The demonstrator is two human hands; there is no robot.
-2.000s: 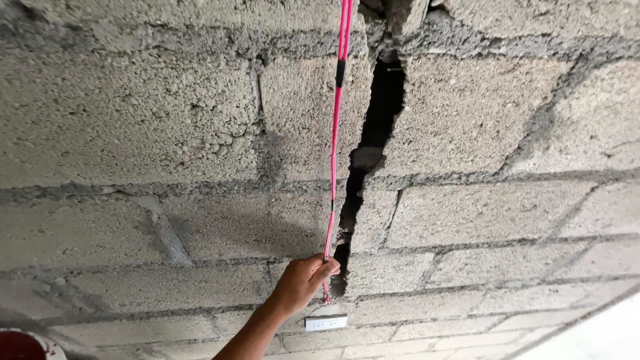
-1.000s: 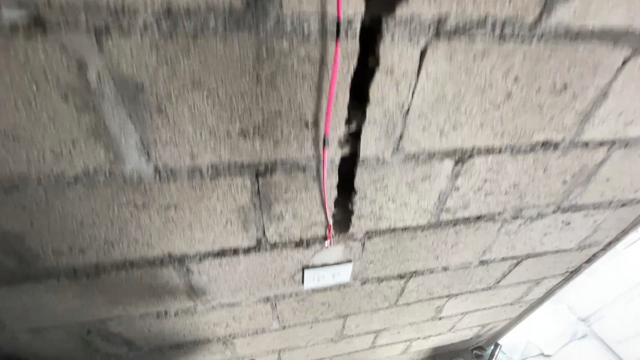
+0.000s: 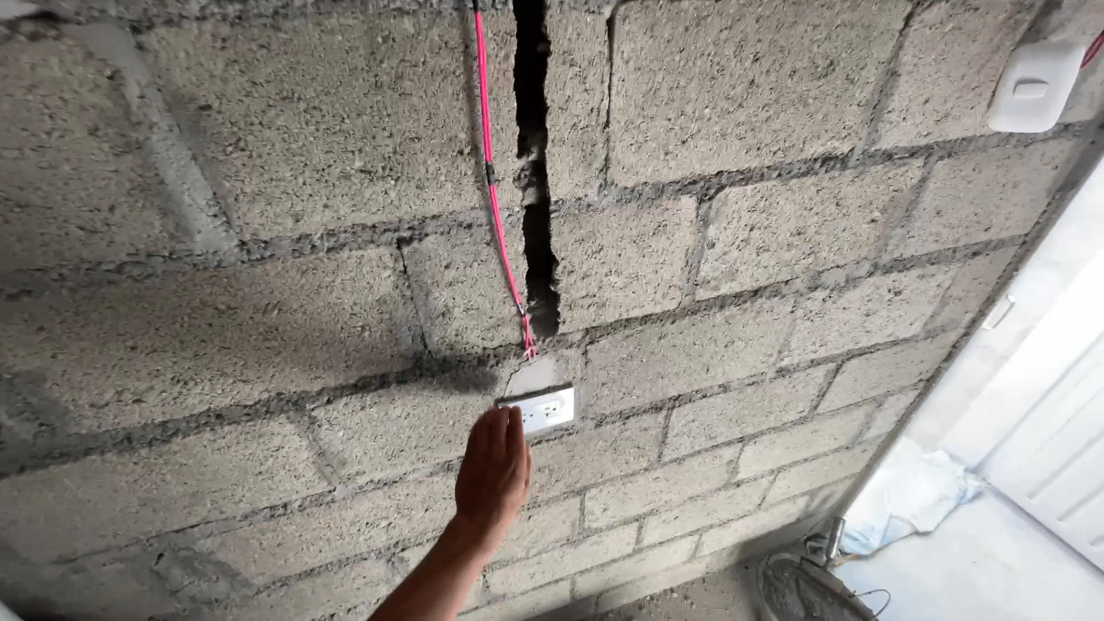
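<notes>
My left hand [image 3: 496, 461] reaches up from the bottom, with its fingertips at the left end of a white electrical outlet plate [image 3: 552, 409] on the concrete block wall. The fingers lie close together and cover part of the plate; whether they grip it is unclear. Just above the plate is a smooth grey patch of mortar [image 3: 536, 374]. Pink electrical wires [image 3: 498, 211], bound with black tape, hang down to this patch. Immediately right of the wires, a dark, rough-edged vertical channel [image 3: 538, 237] is cut into the blocks. My right hand is out of view.
A white switch plate [image 3: 1031, 88] is at the upper right, with red wire beside it. A dark rounded container [image 3: 806, 591] stands on the floor at the lower right, near crumpled pale sheeting [image 3: 918, 500]. A white panelled door [image 3: 1056, 466] is at the right edge.
Two seconds ago my left hand was at the lower end of the pink wires; one second ago it was out of view. Now it is at the outlet plate. The view has shifted.
</notes>
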